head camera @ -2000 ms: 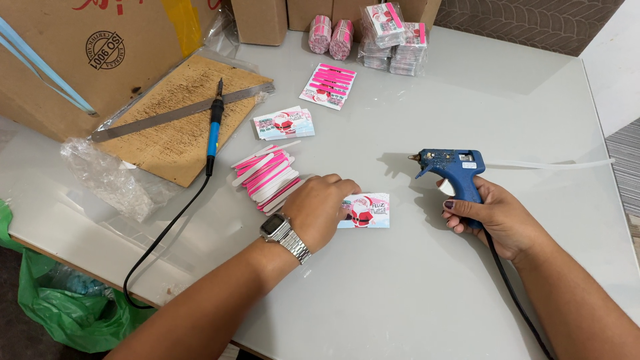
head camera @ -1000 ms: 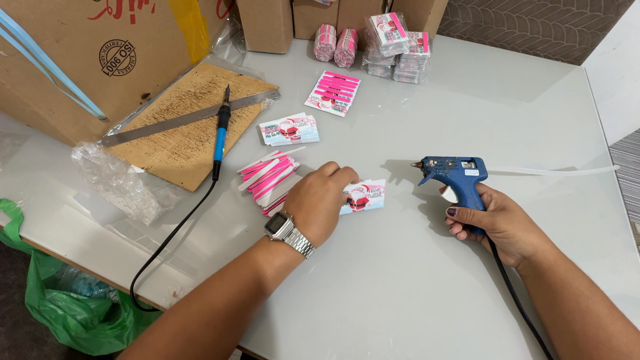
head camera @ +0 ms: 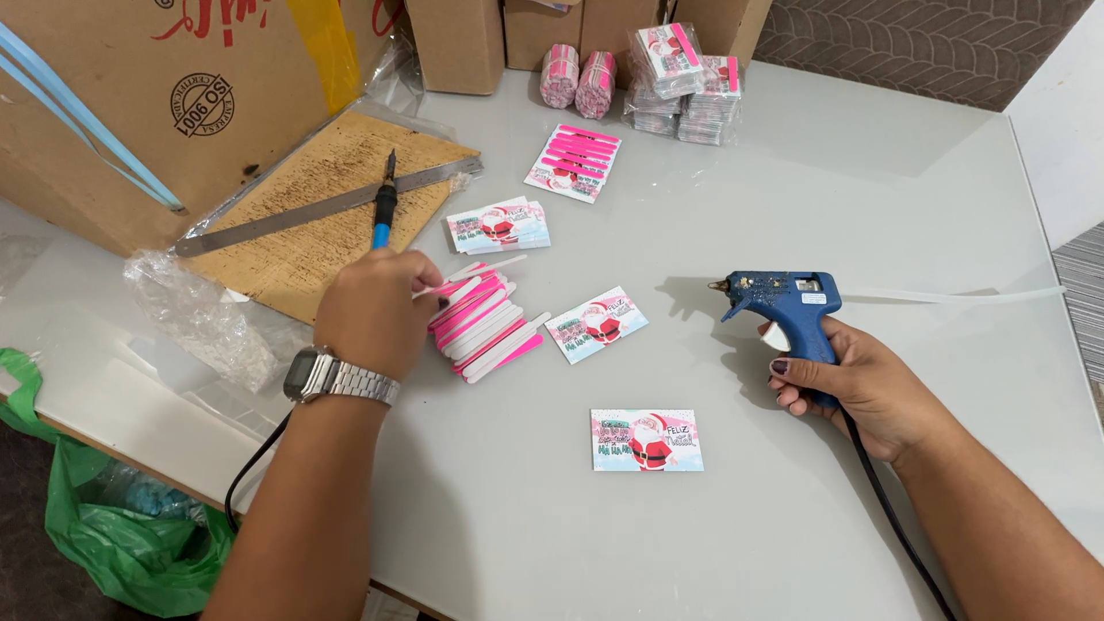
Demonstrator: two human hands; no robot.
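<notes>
My left hand, with a metal watch on the wrist, is at the left end of a pile of pink and white nail files; its fingertips touch or nearly touch them, and whether they grip one is unclear. My right hand holds a blue hot glue gun, its nozzle pointing left and a clear glue stick out of its back. One printed Santa card lies in front, another Santa card beside the files. Behind them are a stack of cards and a card with pink files on it.
A soldering iron and a metal ruler lie on a scorched board at the left. Bagged cards and two bundled rolls stand at the back near cardboard boxes. A green plastic bag hangs lower left.
My left hand has moved left from the Santa cards to the nail files. Two cards now lie apart where it was. My right hand still holds the glue gun.
</notes>
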